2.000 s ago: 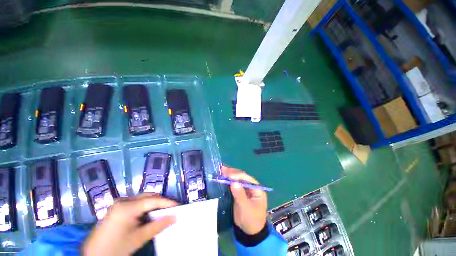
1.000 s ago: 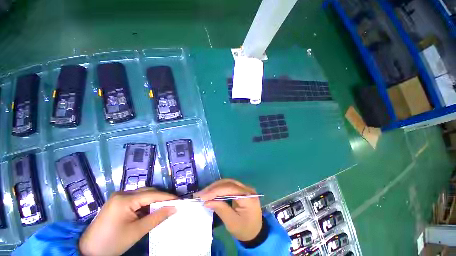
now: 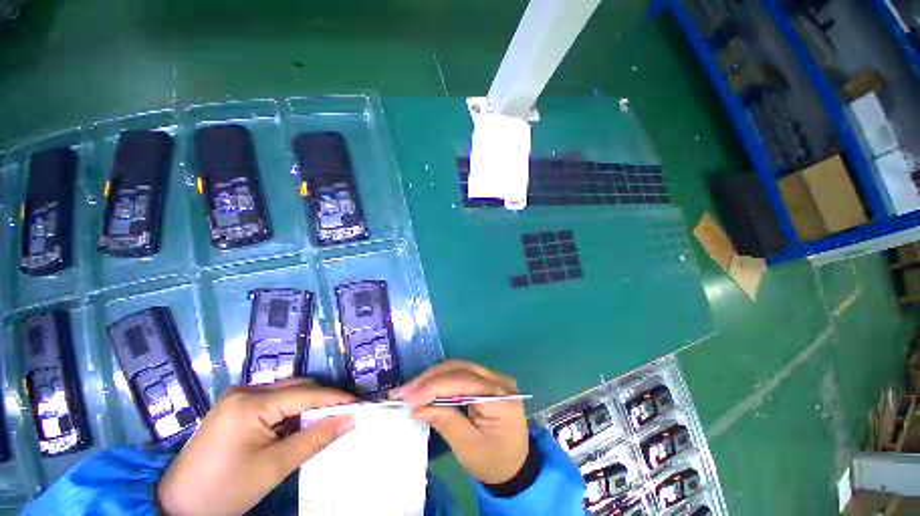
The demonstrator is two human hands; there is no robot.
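A white sheet with fine rows of dots [image 3: 363, 469] is held upright at the bottom centre. My left hand [image 3: 252, 438] grips its upper left edge between thumb and fingers. My right hand [image 3: 472, 413] holds a slim pen-like tool [image 3: 499, 399], its far end pointing right and its other end at the sheet's top edge. The tool tip and any small piece there are too small to tell. Behind the hands, a clear blister tray [image 3: 409, 252] holds black phone-like units [image 3: 230, 186] in two rows.
Small black squares [image 3: 550, 257] and a long black gridded strip [image 3: 595, 183] lie on the green mat right of the tray. A white post [image 3: 540, 60] stands behind. A second blister tray [image 3: 696, 403] with dark parts sits lower right. Blue shelving [image 3: 777, 181] stands beyond.
Since two seconds ago, the tool has moved from above the tray's edge down to the sheet's top edge, and both hands have come together. The camera view has shifted. Little differs from one second ago.
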